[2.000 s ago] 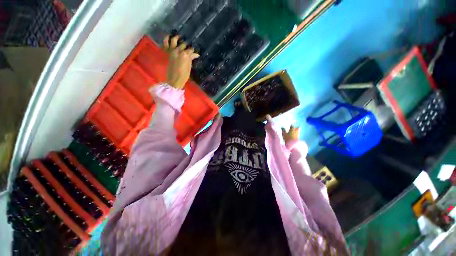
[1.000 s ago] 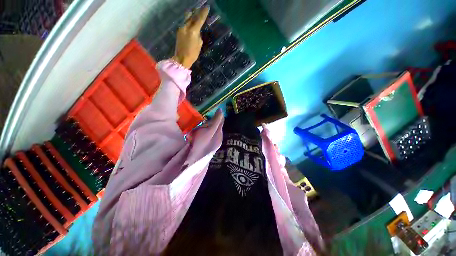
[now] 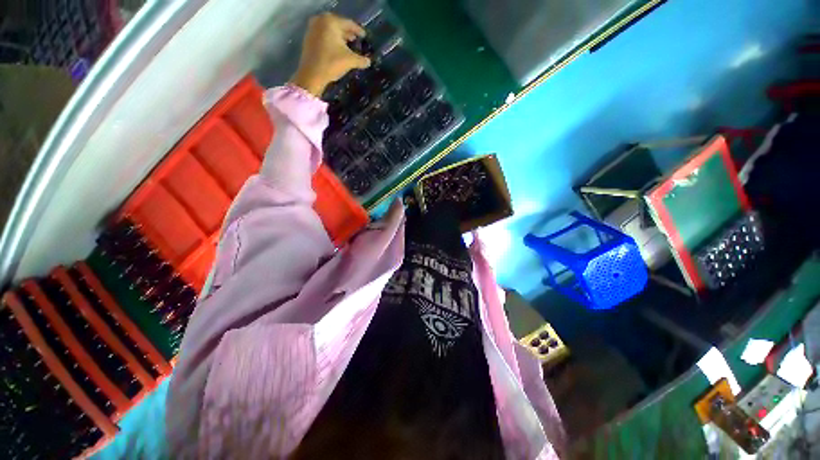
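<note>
My left hand (image 3: 329, 52) is over the upper left part of a clear-grey moulded tray (image 3: 393, 117). Its thumb and fingers pinch a small black component (image 3: 360, 45). The tray has rows of pockets with dark round pieces in them. A red-orange divided tray (image 3: 204, 166) lies beside it, partly covered by my left sleeve, and its visible compartments show bare red. My right hand is not visible; only the pink sleeve shows at the lower right of my body.
Black parts with shiny pins stand in rows among red-orange strips (image 3: 65, 332) at the left. An open box (image 3: 502, 184) with dark pieces is near my body. A blue stool (image 3: 613, 274), a red-framed green board (image 3: 699, 202) and a yellow holed block (image 3: 544, 342) are at the right.
My left hand has drawn back slightly from its outstretched reach and its fingers now pinch a black component. My right hand, visible two seconds ago beside my body, is out of sight.
</note>
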